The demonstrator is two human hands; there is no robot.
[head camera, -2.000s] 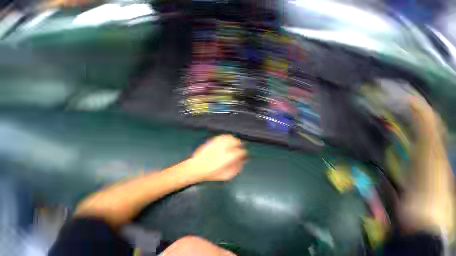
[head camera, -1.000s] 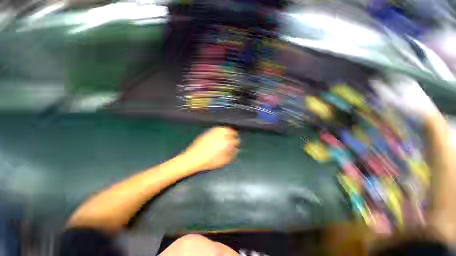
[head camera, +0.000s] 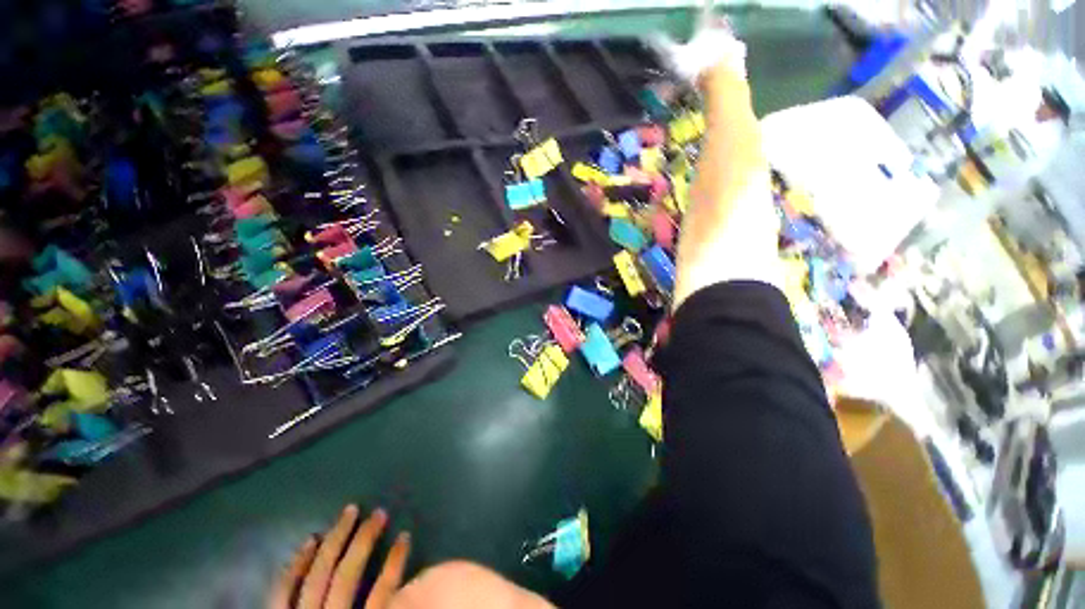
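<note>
My left hand (head camera: pixel 339 565), bare, is at the bottom edge and partly cut off. Its fingers are spread and nothing shows between them. My right hand (head camera: pixel 710 57), in a white glove, is small and blurred at the far end of the loose clip pile (head camera: pixel 643 208); whether it holds anything is unclear. The pile has yellow, blue, pink-red and teal clips. My right forearm crosses over it and hides part. A compartment tray (head camera: pixel 428 292) holds rows of clips on the left; its right part has bare compartments and a few loose clips.
A lone teal clip (head camera: pixel 571 545) lies on the green bench (head camera: pixel 476 416) near me. A white box (head camera: pixel 851 173) stands beyond the pile on the right, and a brown cardboard box (head camera: pixel 910 506) is below it. A blurred white rail runs along the back.
The view has swung right, bringing the pile and white box further in. My left hand has gone from a closed fist at mid-bench to spread fingers at the bottom edge. My right arm reaches farther out.
</note>
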